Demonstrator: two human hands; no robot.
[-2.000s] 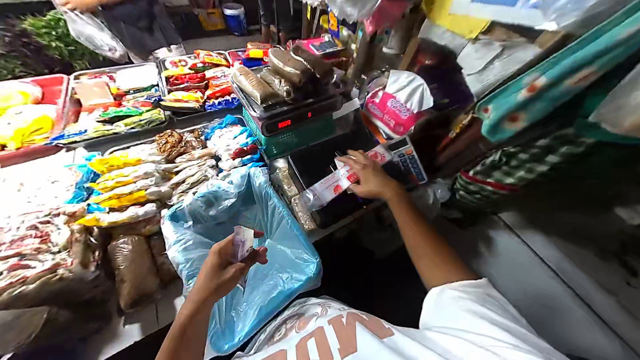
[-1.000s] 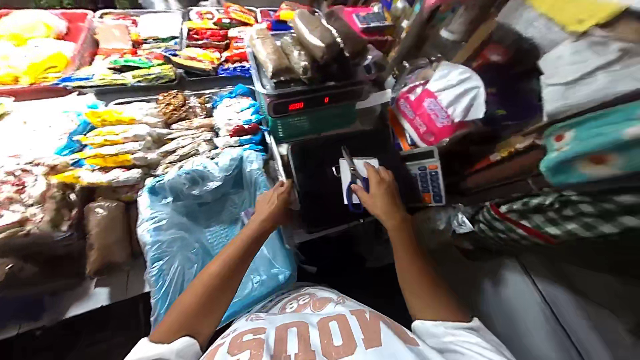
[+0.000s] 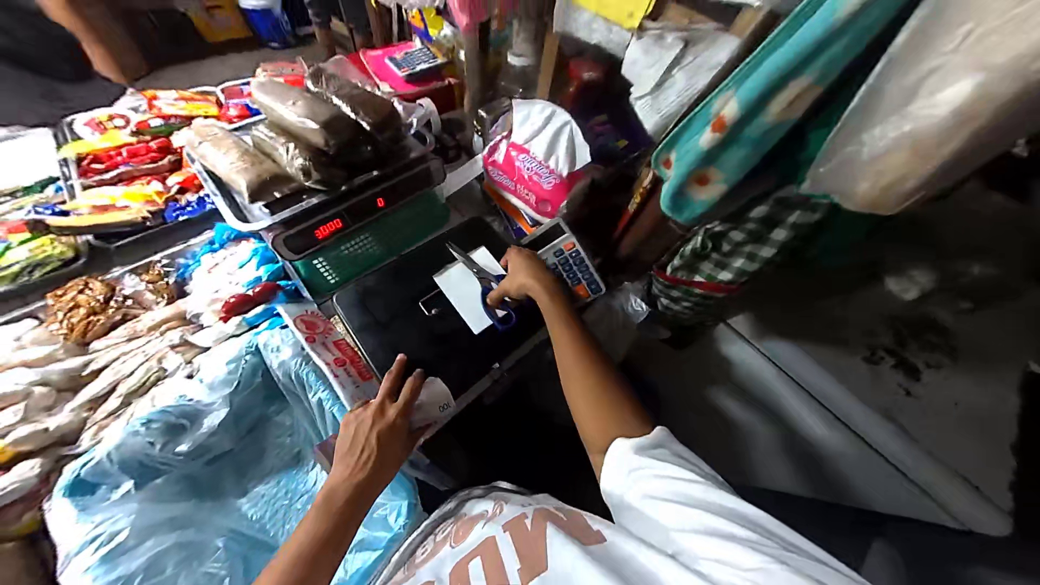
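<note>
My right hand (image 3: 524, 280) is on a pair of blue-handled scissors (image 3: 487, 292), its fingers at the handles. The scissors lie over a white paper (image 3: 469, 284) on a black drawer or box top (image 3: 390, 325). My left hand (image 3: 382, 431) is at that top's near-left edge, with a banknote (image 3: 432, 402) under or in its fingers. Beside it lies a red-and-white printed plastic strip (image 3: 329, 349). A calculator (image 3: 573, 264) is just right of my right hand. Behind stands a digital scale (image 3: 349, 223) with lit red digits, bearing bags of brown granules (image 3: 301, 118).
A blue plastic bag (image 3: 203, 471) lines a container at lower left. Bagged goods (image 3: 122, 349) and trays of colourful packets (image 3: 134, 162) fill the left side. A pink tissue pack (image 3: 532, 175) stands behind the calculator. Cloths (image 3: 747, 106) hang at right; a person's arm (image 3: 97, 36) shows at top left.
My left hand has moved from over the blue bag to the black top's edge. The printed strip, under my right hand two seconds ago, now lies at the left edge; my right hand is at the scissors.
</note>
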